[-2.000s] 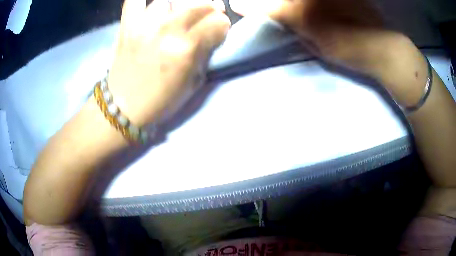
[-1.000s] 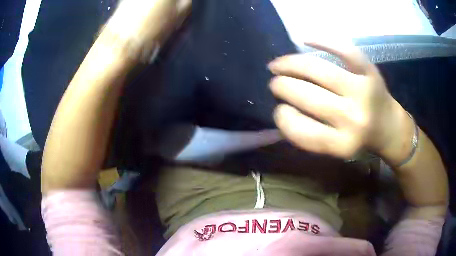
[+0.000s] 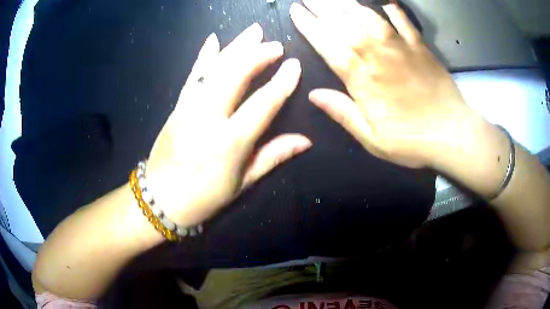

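A large dark fabric panel (image 3: 338, 199), flecked with lint, is spread over the table and hangs over its front edge. My left hand (image 3: 223, 121) lies on the panel left of centre, palm down, fingers apart, with nothing in it. My right hand (image 3: 386, 90) lies on the panel at the upper right, palm down, fingers spread and pointing up and left, also empty. A thin pale edge shows along the panel's lower border near my waist. The fingertips of my right hand come close to the top of the picture.
The white table (image 3: 506, 99) shows at the right, with its grey ruler-like strip (image 3: 452, 202) partly covered by the panel. A pale machine part (image 3: 482, 36) is at the upper right, cut off. A pale strip of table also shows along the left. My lap is below.
The dark panel now lies spread across the table, where bare white tabletop showed earlier. Both hands have come down onto it; the pale piece seen near my lap is mostly out of sight.
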